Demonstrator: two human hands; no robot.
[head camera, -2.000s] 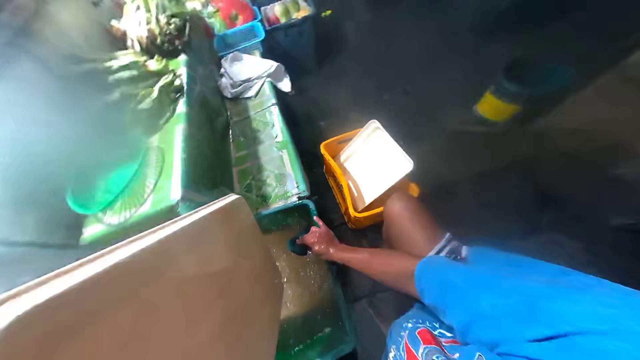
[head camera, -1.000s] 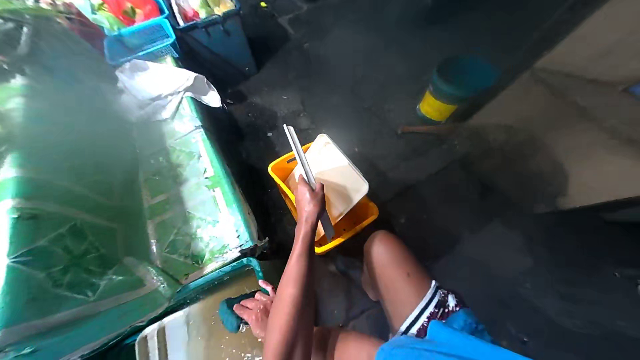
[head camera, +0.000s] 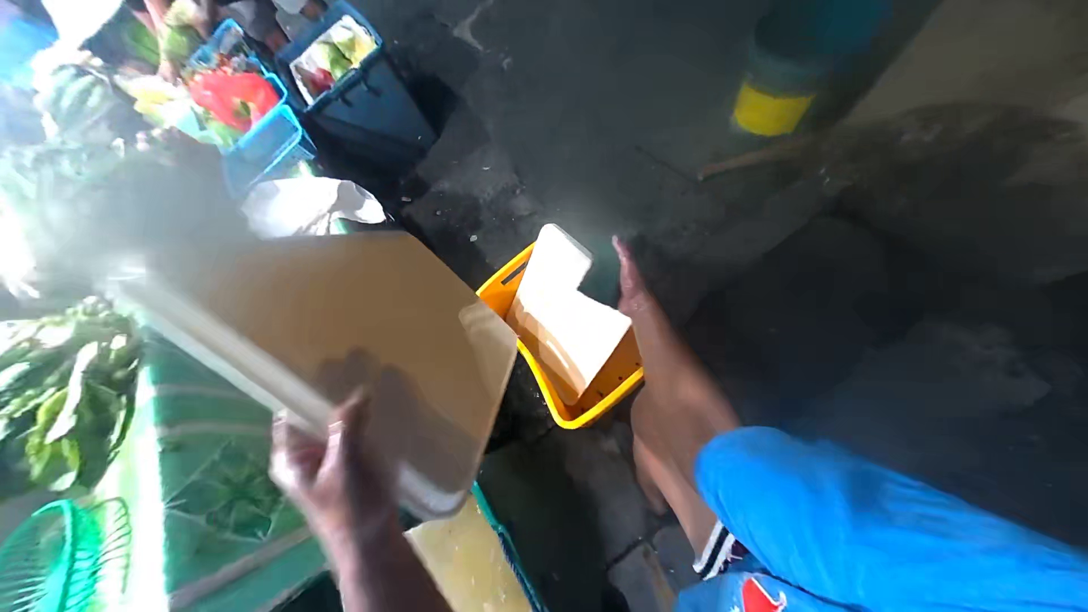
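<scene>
My left hand (head camera: 327, 463) grips the near edge of a large tan flat tray or board (head camera: 365, 331), raised at a slant over the green table edge. My right hand (head camera: 631, 272) is reached out beside the yellow plastic crate (head camera: 571, 418), close to the white trays or boards (head camera: 571, 327) leaning in it. Its fingers are seen edge-on and blurred, so whether they touch a tray cannot be told. Below the tan tray, part of a green tub (head camera: 507, 544) shows, with a pale wet surface in it.
Left is a green patterned table cover (head camera: 225, 484) with leafy vegetables (head camera: 76, 399) and a green wire-like basket (head camera: 64, 552). Behind stand blue crates of vegetables (head camera: 268, 140), a dark blue bin (head camera: 374, 110) and a white cloth (head camera: 314, 204). A yellow-banded bucket (head camera: 772, 106) stands far right.
One second ago one hand held a thin white edge over the crate and the other a dark green pad at the tub. Now the tan tray is raised in my left hand; the pad is not visible.
</scene>
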